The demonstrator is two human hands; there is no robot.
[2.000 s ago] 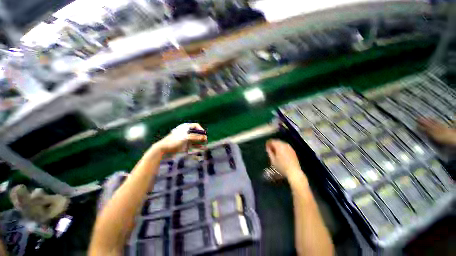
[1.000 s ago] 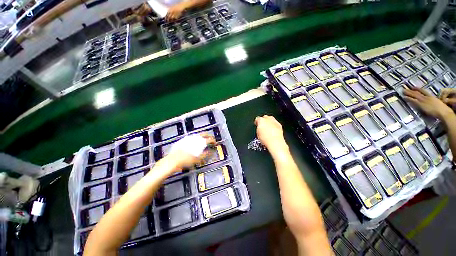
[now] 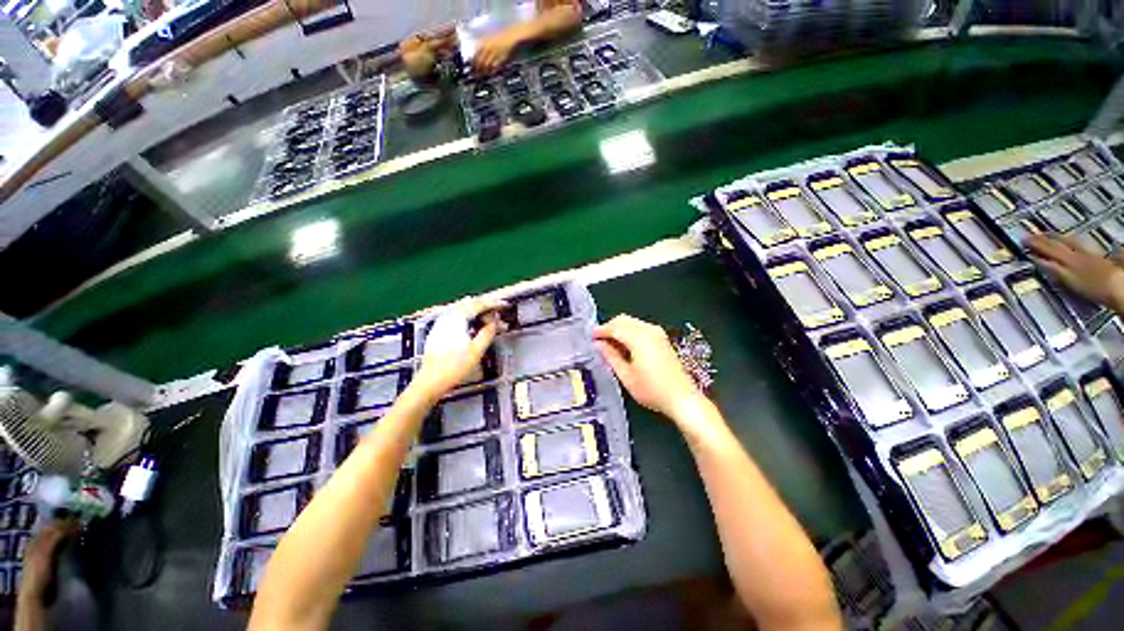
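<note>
A grey blister tray (image 3: 493, 537) of black-rimmed phone housings (image 3: 462, 470) lies on the dark bench. Its right column has gold-ended housings (image 3: 551, 392) below a bare pocket. My left hand (image 3: 457, 346), with a white covering, is over the upper tray, fingertips beside the top right housing (image 3: 537, 307); whether it grips one is unclear. My right hand (image 3: 642, 360) is at the tray's right edge, fingertips close together; any small item in them is too small to tell. A pile of small silvery parts (image 3: 693, 355) lies just right of that hand.
Thick stacked trays (image 3: 949, 385) of gold-ended housings stand at the right, another person's hand (image 3: 1075, 264) beyond. A green conveyor (image 3: 468, 197) runs behind. Another person's hands (image 3: 512, 44) are over trays across it. A fan (image 3: 64, 431), white plug (image 3: 139, 480) and another hand are at the left.
My left hand has moved up the tray from the right column's gold-ended housings. The second pocket there now shows bare. My right hand has moved from beside the parts pile to the tray edge.
</note>
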